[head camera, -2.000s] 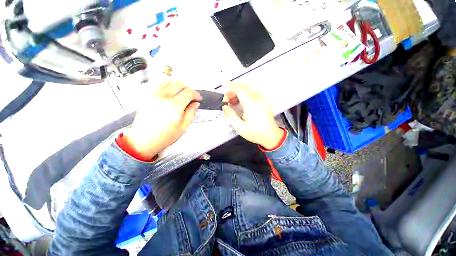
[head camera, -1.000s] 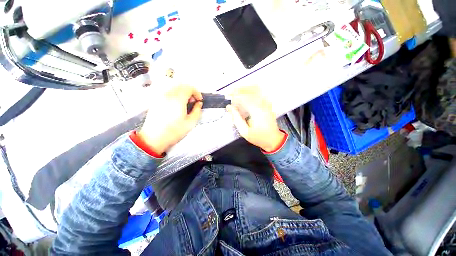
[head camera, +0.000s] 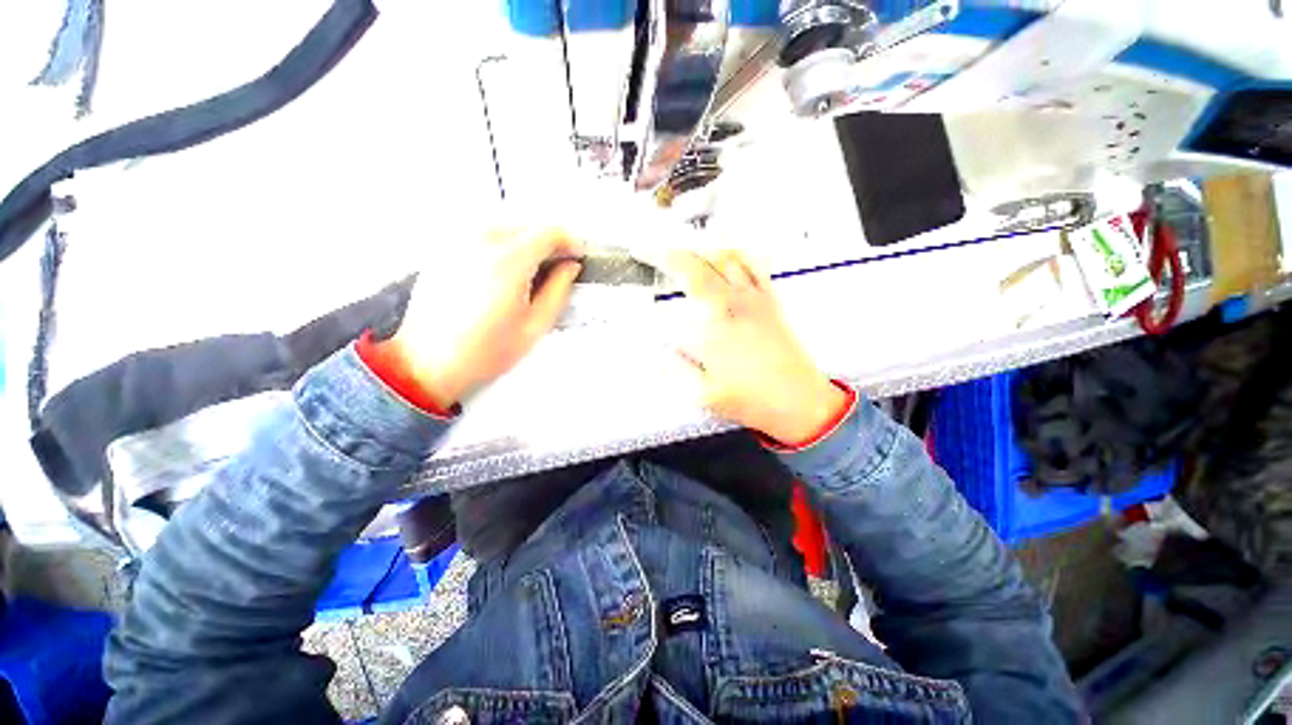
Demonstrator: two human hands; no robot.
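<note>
A dark curved fabric strip lies on the white table at the left, and its right part runs to my left hand. My left hand holds a short dark greyish end that shows between my hands. My right hand is at the right of this end, its fingers bent close to it; whether they pinch it is washed out by glare. Both hands are in front of the sewing machine's needle area.
Another long dark strip curves across the upper left. A flat black rectangle, a green-and-white packet and red handles lie on the right. A blue bin with dark fabric stands below the table.
The view has turned left, so the machine and black rectangle appear further right and the upper-left strip shows. The left hand stays on the fabric; the right hand's fingers are now straighter and flatter.
</note>
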